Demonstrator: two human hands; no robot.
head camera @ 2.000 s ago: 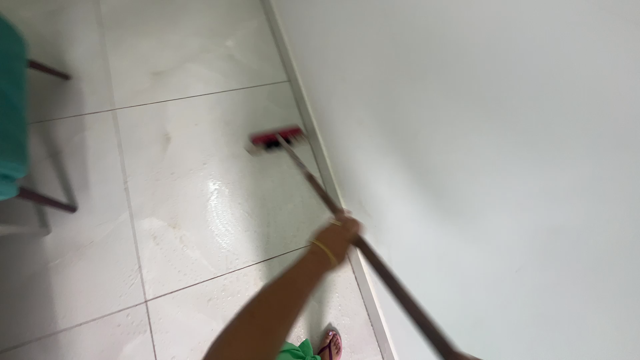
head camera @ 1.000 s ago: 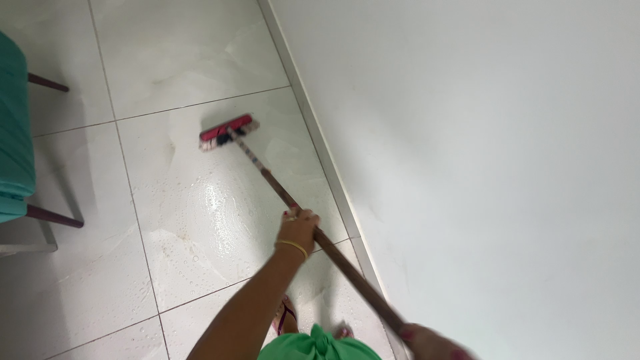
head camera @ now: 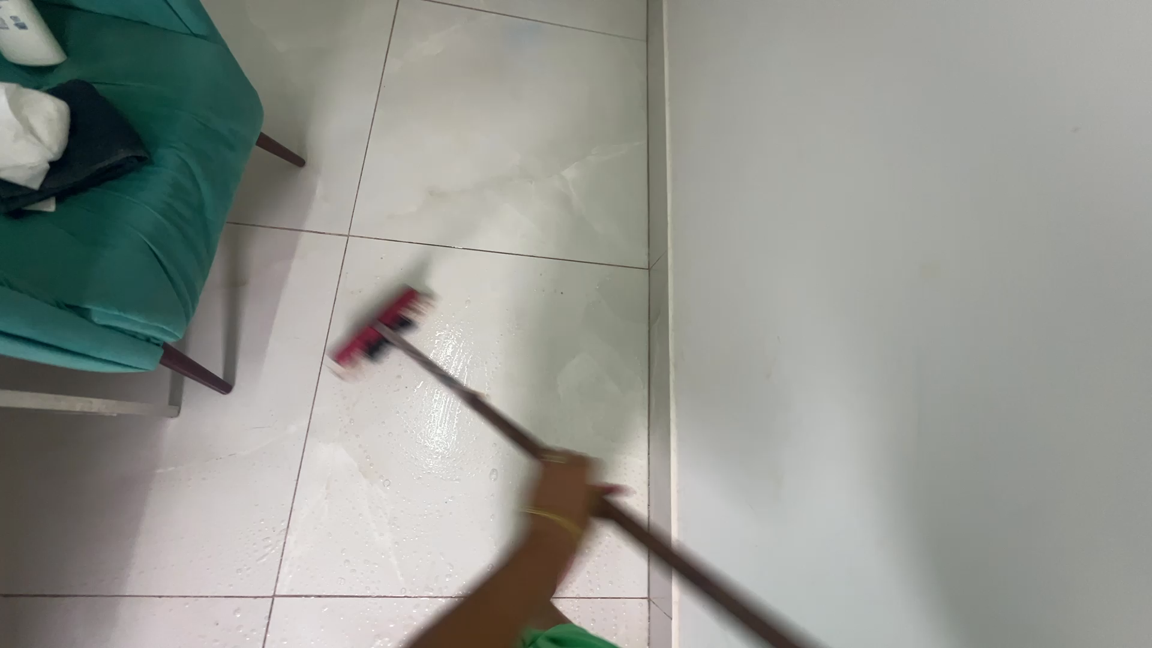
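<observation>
My left hand [head camera: 565, 486], with a yellow band at the wrist, is closed around the brown handle of a broom [head camera: 486, 411]. The broom's red head [head camera: 378, 331] with light bristles is blurred and lies on wet, light floor tiles [head camera: 441, 432], left of the hand and near a tile joint. The handle runs down to the lower right, out of the frame. My right hand is outside the view.
A teal upholstered chair [head camera: 180, 207] with dark legs stands at the left, bearing a dark cloth [head camera: 94, 148], a crumpled white item [head camera: 31, 135] and a white bottle [head camera: 31, 34]. A white wall [head camera: 900, 270] with a baseboard [head camera: 660, 360] rises at the right.
The broom head has moved away from the baseboard, leftward across the tile. My right hand, at the handle's lower end one second ago, has left the view. The view has turned and shows more chair.
</observation>
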